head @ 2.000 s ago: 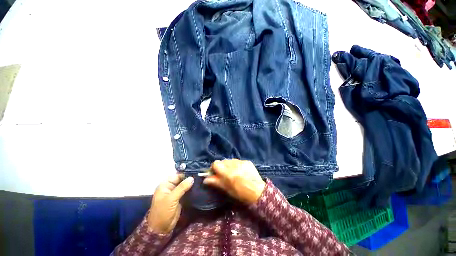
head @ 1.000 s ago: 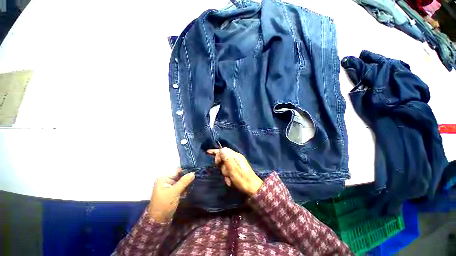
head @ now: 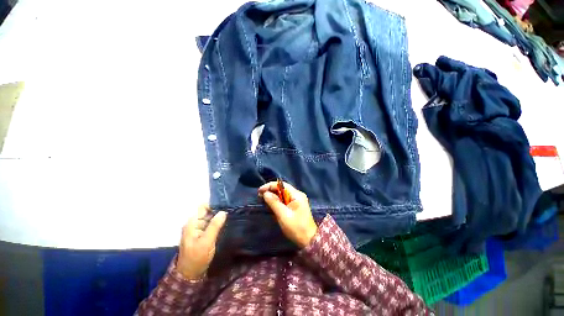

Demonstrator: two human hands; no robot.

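Note:
The dark blue denim jacket (head: 309,123) lies spread on the white table, its button row at the left and its hem band (head: 346,210) near my body. My left hand (head: 201,239) pinches the hem band's left corner between thumb and fingers. My right hand (head: 289,213) is closed on the orange-red thread snips (head: 283,192), just above the hem band. Its thumb and forefinger tips are together over the jacket; whether they hold a thread is too small to tell. The snips' blades are mostly hidden.
A crumpled dark blue garment (head: 485,142) lies at the right, with a red-orange strip (head: 544,151) beyond it. More clothes (head: 507,31) lie at the top right. A green crate (head: 439,271) and blue crates (head: 495,278) stand below the table edge. A tan piece (head: 8,114) lies far left.
My right hand has lifted from the hem corner and moved right; the orange snips now show in it. My left hand still holds the corner. The jacket's lower left corner has shifted slightly.

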